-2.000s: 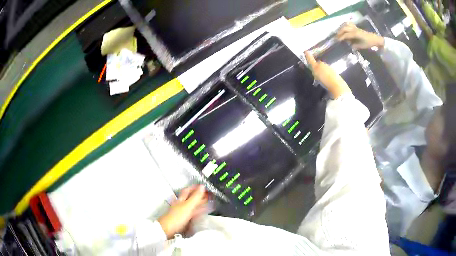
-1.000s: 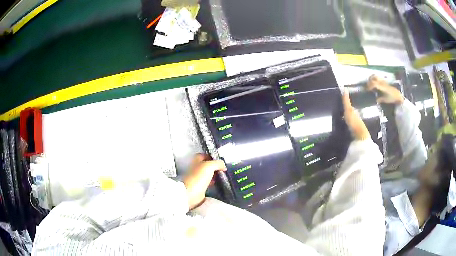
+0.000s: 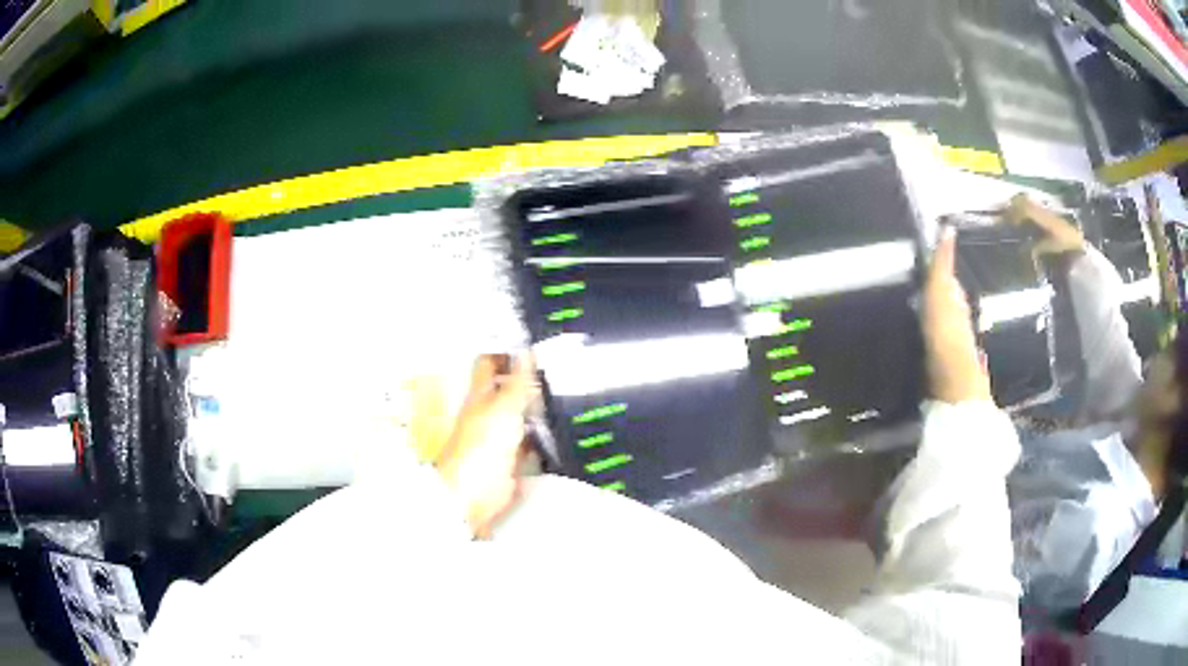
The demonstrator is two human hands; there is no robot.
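Note:
A two-pocket foam tray [image 3: 511, 195] holds two tablets side by side. The left tablet [image 3: 638, 306] and the right tablet [image 3: 847, 332] show green text lines on black screens, with bright glare across them. Small white tabs sit between them. My left hand [image 3: 493, 423], blurred, grips the tray's left edge. My right hand [image 3: 955, 325] is at the tray's right edge with its fingers along the side. The undersides of the tray and my hidden fingers do not show.
A red plastic bin [image 3: 219, 280] stands left on a white sheet [image 3: 326, 338], beside stacked foam trays [image 3: 127, 377]. Paper slips [image 3: 607, 59] and a large foam tray [image 3: 840, 98] lie beyond the yellow edge. Another person's hand [image 3: 1042, 228] is right, at another tablet tray.
The tray has turned from a slant to nearly square in view, with my hands at its sides. The view has shifted left, bringing the bin and stacked trays further in.

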